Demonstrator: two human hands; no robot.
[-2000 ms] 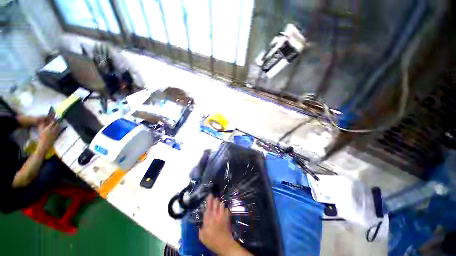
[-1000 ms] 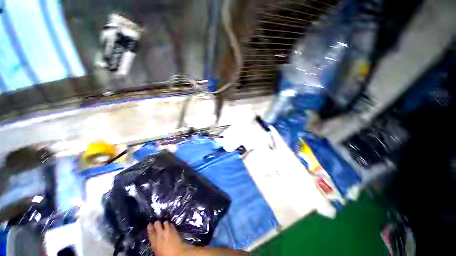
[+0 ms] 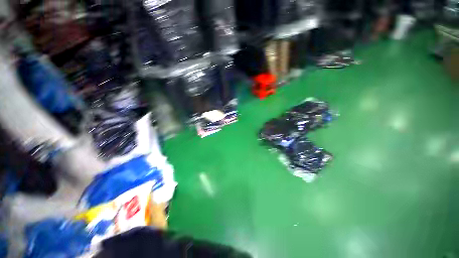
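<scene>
Neither of my hands shows in the head view, which is blurred. A white and yellow printed sack point(image 3: 132, 206) with a red square logo lies at the lower left, nearest in front of me. A blue plastic bag point(image 3: 121, 179) lies over its upper side, and more blue plastic point(image 3: 55, 239) lies at the bottom left. A dark shape point(image 3: 166, 246), possibly my sleeve or clothing, crosses the bottom edge. Bagged garments point(image 3: 302, 133) in clear film lie on the green floor.
Racks with dark bagged garments point(image 3: 176, 30) stand along the back left. A red stool-like object point(image 3: 264, 85) stands beside them. Flat printed packages point(image 3: 216, 121) lie on the floor by the rack. More film-wrapped dark bundles point(image 3: 115, 136) are at the left. A box-like object point(image 3: 449, 55) is at the far right.
The view has swung right, away from the white table to the floor and racks. The black bagged garment and the hand on it have left the picture.
</scene>
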